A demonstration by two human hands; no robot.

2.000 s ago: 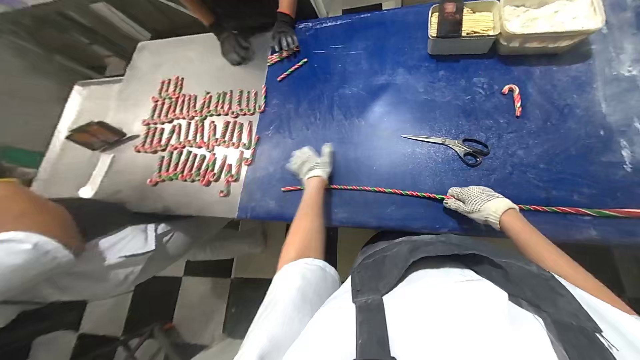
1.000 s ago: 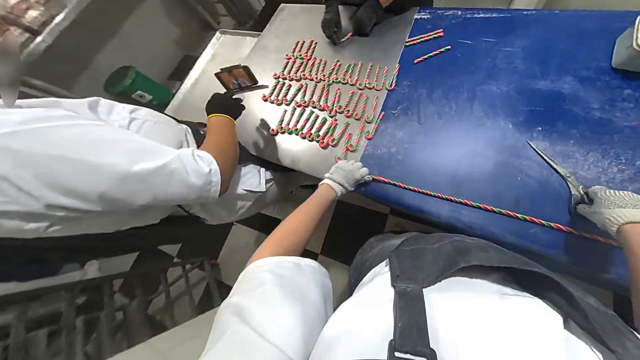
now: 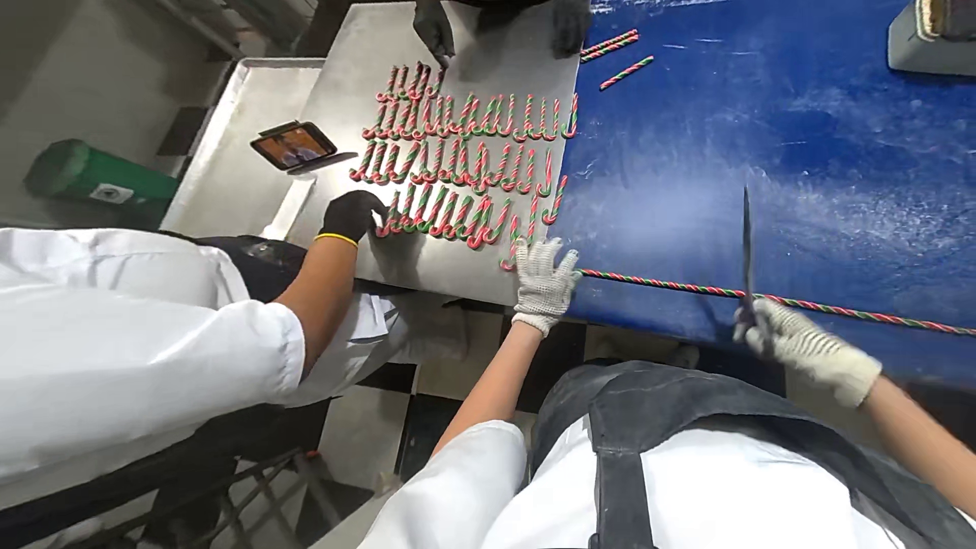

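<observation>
A long twisted red, green and white candy rope [image 3: 671, 284] lies along the near edge of the blue table. My left hand [image 3: 546, 282], in a white knit glove, rests flat with fingers spread at the rope's left end, where the metal sheet meets the blue surface; whether it presses on the rope is hidden. My right hand [image 3: 801, 343], gloved alike, grips the scissors [image 3: 747, 236], whose blades point away from me and cross the rope. Rows of candy canes [image 3: 473, 164] lie on the metal sheet. Several short straight candy sticks [image 3: 627, 73] lie at the far side.
At left, a co-worker's black-gloved hand [image 3: 352, 216] touches a cane. Another person's black-gloved hands [image 3: 433, 32] are at the sheet's far edge. A phone [image 3: 294, 146] stands on the metal sheet [image 3: 457, 271]. A plastic container [image 3: 932, 46] sits far right; a green bin [image 3: 99, 179] is at left.
My right hand has taken hold of the scissors, which lay on the table, and brought them over the rope. My left hand has opened out at the rope's end. The co-worker's hand has reached the canes.
</observation>
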